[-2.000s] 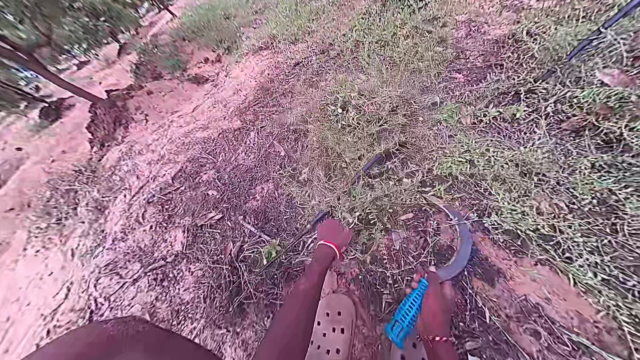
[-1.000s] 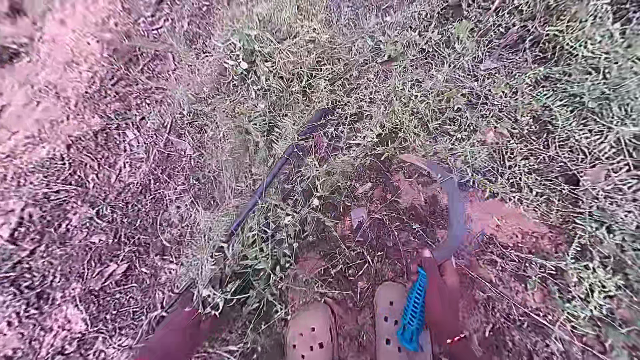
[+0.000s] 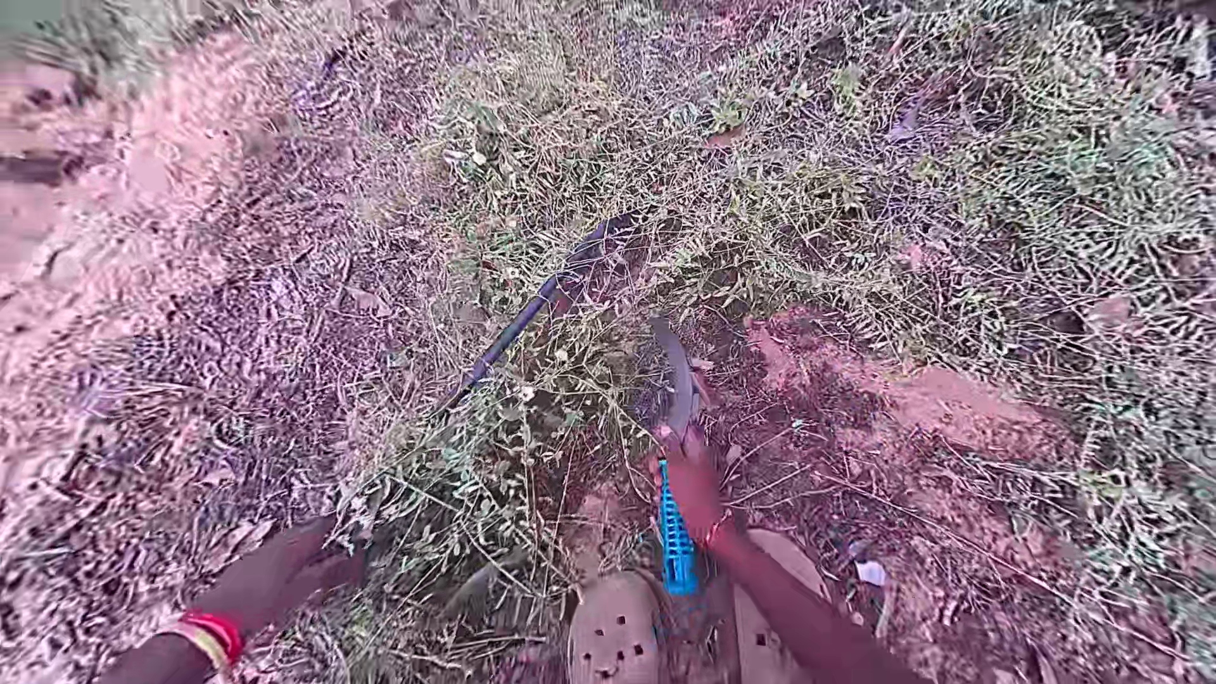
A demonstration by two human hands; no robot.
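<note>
My right hand [image 3: 693,484] is closed on a sickle by its blue plastic handle [image 3: 676,541]; the curved metal blade [image 3: 679,375] points forward, its tip near the edge of a clump of green weeds [image 3: 560,380]. At the lower left, my left hand [image 3: 294,570], with red and pale bands at the wrist, is beside the cut or pulled weeds [image 3: 465,484]. Its fingers are partly hidden by the stems, so whether it grips any cannot be told. A dark hose or pipe [image 3: 518,328] runs diagonally behind the weeds.
Two tan perforated clogs [image 3: 616,632] are on my feet below the sickle. Bare reddish soil [image 3: 959,404] lies to the right, with a small white scrap [image 3: 870,572] near the right clog. Dry grass litter [image 3: 228,427] covers the left side, and low green growth spreads ahead.
The sickle has moved left, toward the weeds, and its blade has turned to point more forward. My left hand shows apart from the dark pipe, near which it was two seconds ago. The view has shifted.
</note>
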